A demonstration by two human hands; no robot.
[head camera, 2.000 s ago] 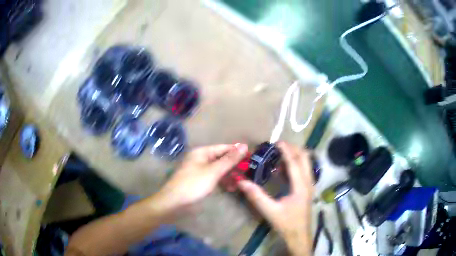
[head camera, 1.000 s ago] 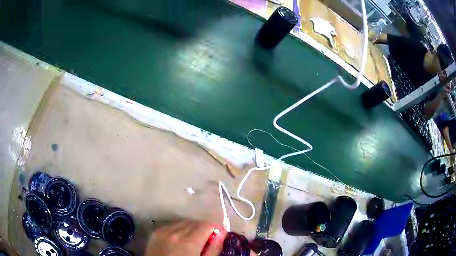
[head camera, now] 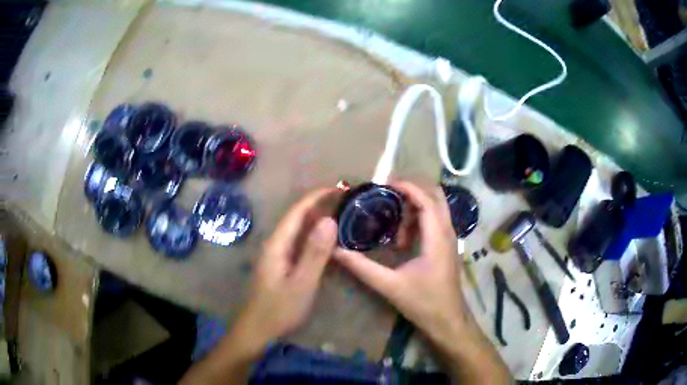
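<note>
A round black top cover assembly with a shiny rim is held in front of me, its dark face up. My right hand grips it from the right, with the thumb at its near edge. My left hand touches its left side with curled fingers. The plug end of the white USB charging cable meets the far edge of the cover; the contact itself is too blurred to see. A small reddish spot shows at the left fingertips.
Several similar covers lie piled at left, one with a red glow. At right are black housings, a mallet, cutting pliers, a puck-like unit and a white tray with a blue piece.
The view has swung back down from the green surface to the bench. Both hands now show around the cover, which faces up; two seconds ago it was tilted on edge.
</note>
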